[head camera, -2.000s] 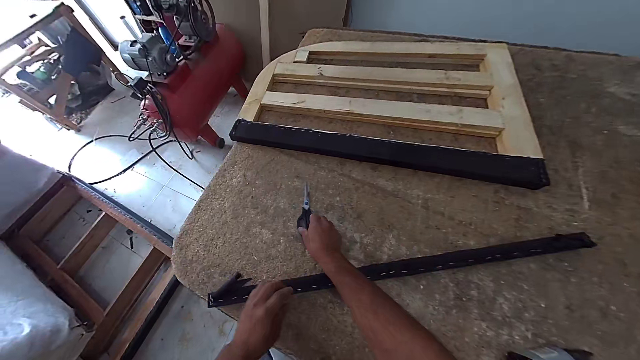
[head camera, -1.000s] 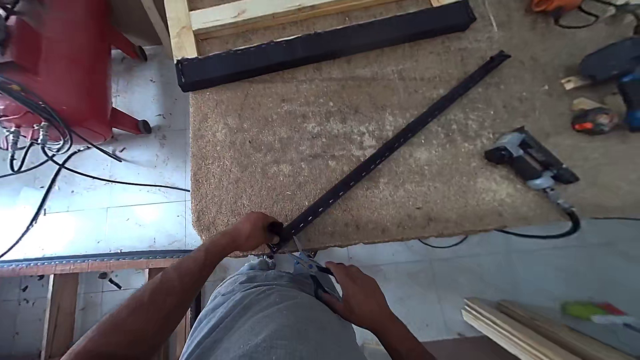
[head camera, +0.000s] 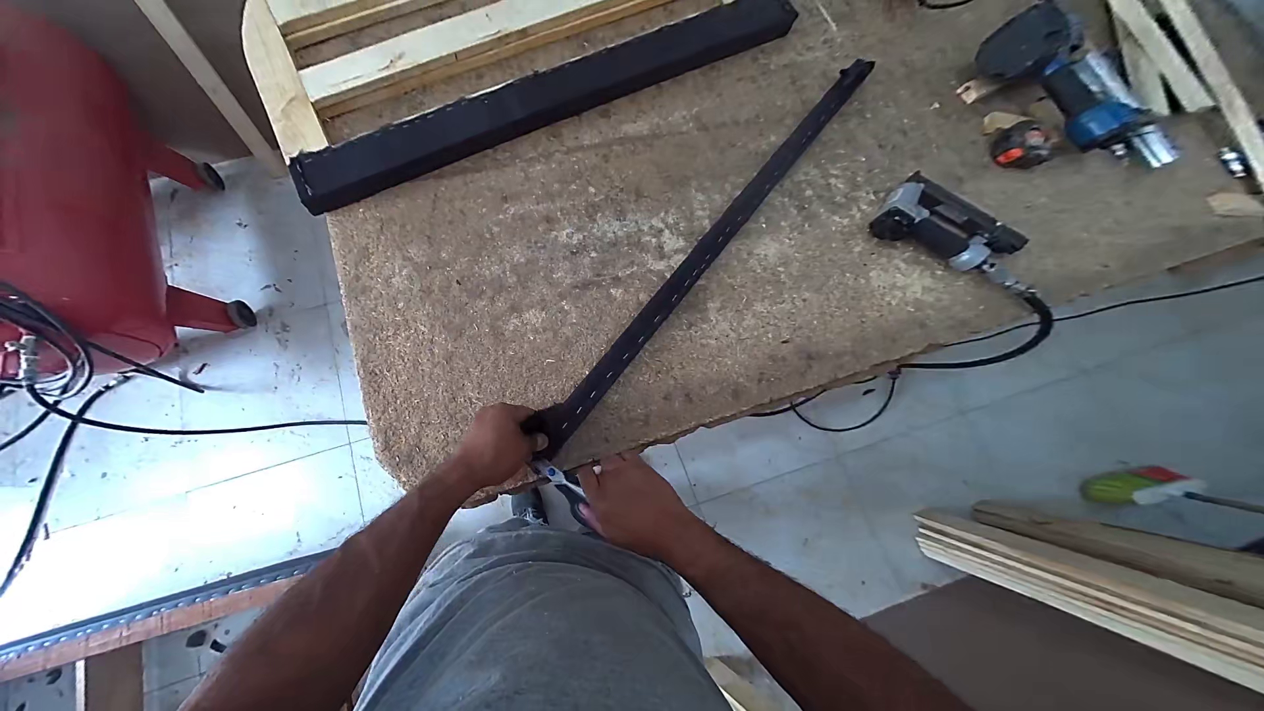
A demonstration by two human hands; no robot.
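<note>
A long strip covered in black fabric (head camera: 681,279), with a row of staples along it, lies slantwise on the particleboard tabletop (head camera: 474,286). At its near end, by the table's edge, my left hand (head camera: 499,444) pinches the dark fabric. My right hand (head camera: 632,502) grips a pair of scissors (head camera: 565,486) just beyond the edge, their blades at the strip's end. Whether the blades are apart is too small to tell. Farther back lies a wooden slatted frame (head camera: 434,54) whose near rail (head camera: 543,104) is wrapped in black fabric.
A pneumatic stapler (head camera: 943,225) with a black hose (head camera: 1037,331) rests right of the strip. Behind it are a blue and black power tool (head camera: 1071,79), a tape measure (head camera: 1022,144) and wood scraps. A red tank (head camera: 74,188) stands left. Stacked boards (head camera: 1076,583) lie lower right.
Two seconds ago the scissors pointed away over the tabletop; my right hand has since brought them to the strip's near end. The strip now lies more steeply in view. The view has shifted strongly.
</note>
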